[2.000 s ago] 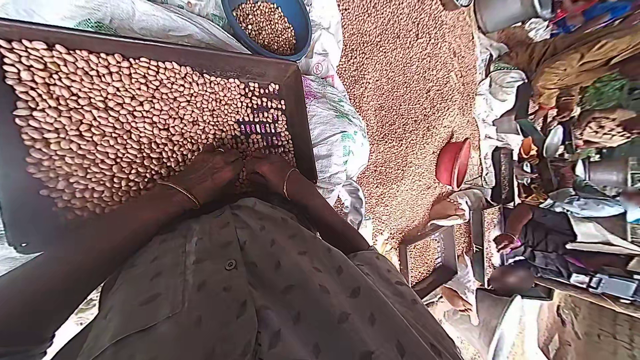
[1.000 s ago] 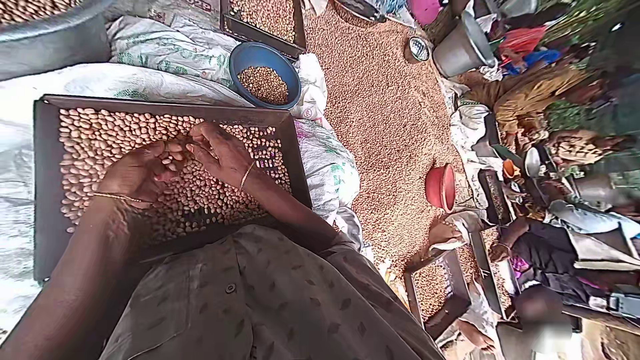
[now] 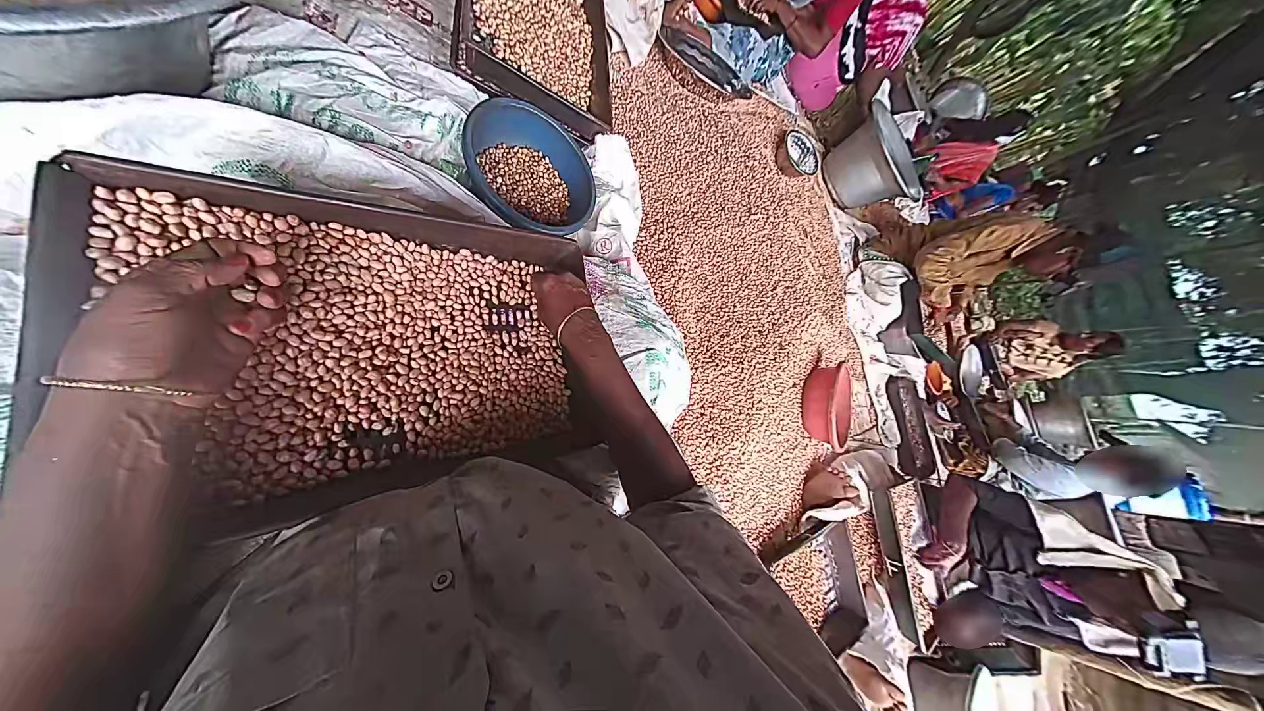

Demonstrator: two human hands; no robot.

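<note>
A dark rectangular tray (image 3: 395,219) with a slotted bottom lies before me, largely covered with shelled peanuts (image 3: 395,326). Dark slots show near its right end and lower edge. My left hand (image 3: 178,316), with a thin bracelet on the wrist, is raised over the left part of the tray, a few peanuts held between thumb and fingers. At the tray's right end is my right hand (image 3: 561,301), against or over the rim; its fingers are mostly hidden. A blue bowl (image 3: 583,188) with smaller nuts stands just beyond the tray's upper right corner.
White woven sacks (image 3: 346,128) lie around the tray. Peanuts (image 3: 731,247) cover the ground to the right, with a red bowl (image 3: 829,405) and a metal tin (image 3: 798,153) on them. Another tray (image 3: 600,69) is above. Several people sit at the right, near a metal pot (image 3: 869,163).
My hands, close together over the peanuts before, are now apart: the left over the tray's left part, the right at its right end. The view has shifted.
</note>
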